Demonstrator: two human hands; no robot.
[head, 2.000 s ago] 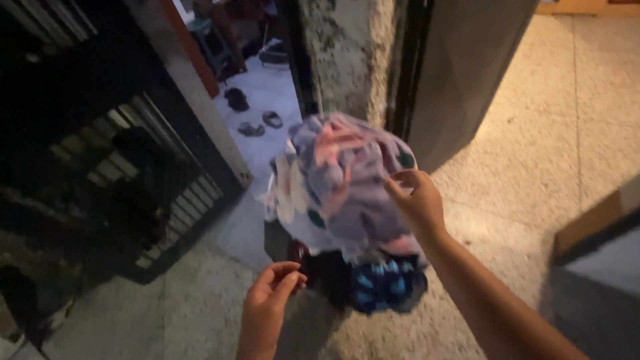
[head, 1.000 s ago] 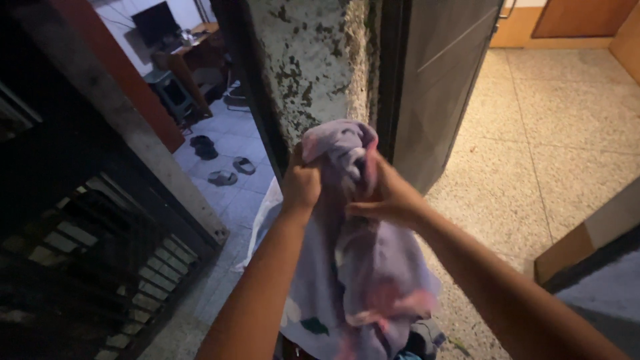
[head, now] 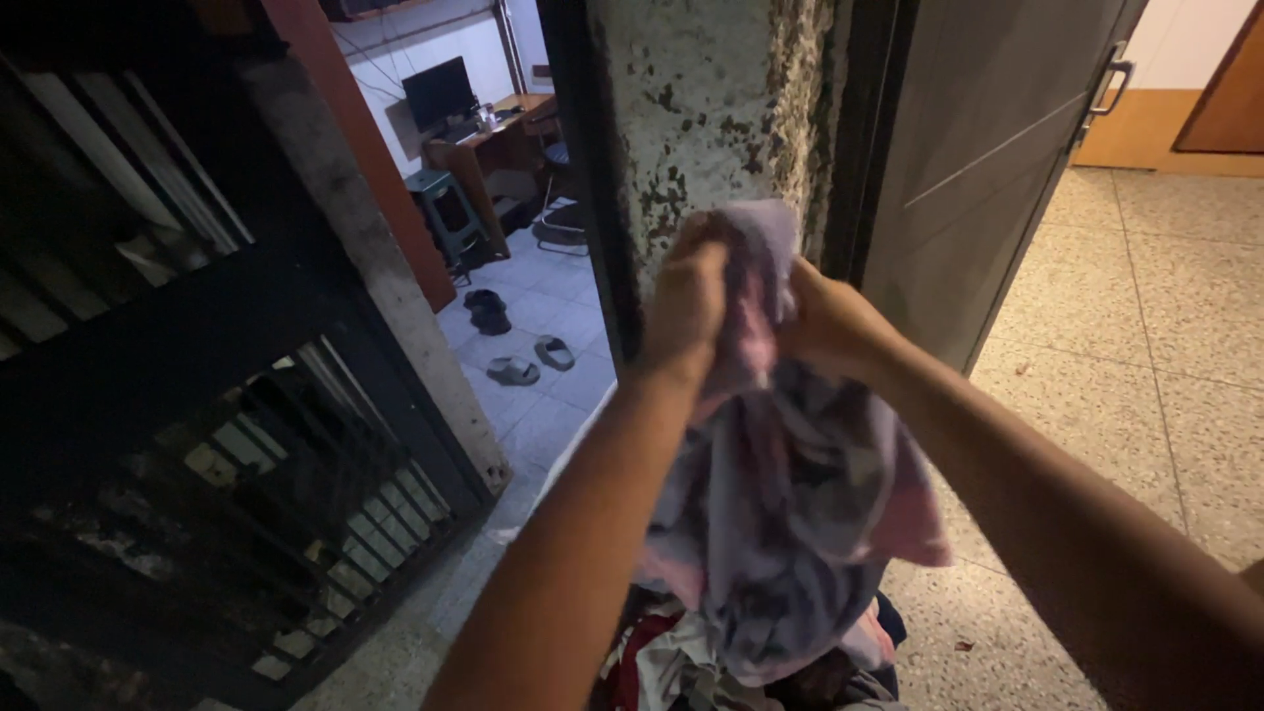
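A purple-grey and pink cloth (head: 760,523) hangs in folds from my two raised hands in the head view. My left hand (head: 686,296) grips its bunched top from the left, and my right hand (head: 834,311) grips it from the right, close beside. Motion blurs both hands, and the cloth hides some of the fingers. Below the hanging cloth lies a pile of mixed clothes (head: 681,662), with white, red and dark pieces showing; what holds the pile is hidden.
A peeling wall edge (head: 701,118) stands just beyond my hands. To its left, a doorway shows sandals (head: 513,371), a stool (head: 444,207) and a desk with a monitor (head: 439,94). A barred metal gate (head: 296,326) is at left, a dark door (head: 978,148) at right.
Two seconds ago my left hand was apart from the purple-grey cloth, below it; now both hands grip it. The cloth is gathered at the top and hangs down. The view has tilted up.
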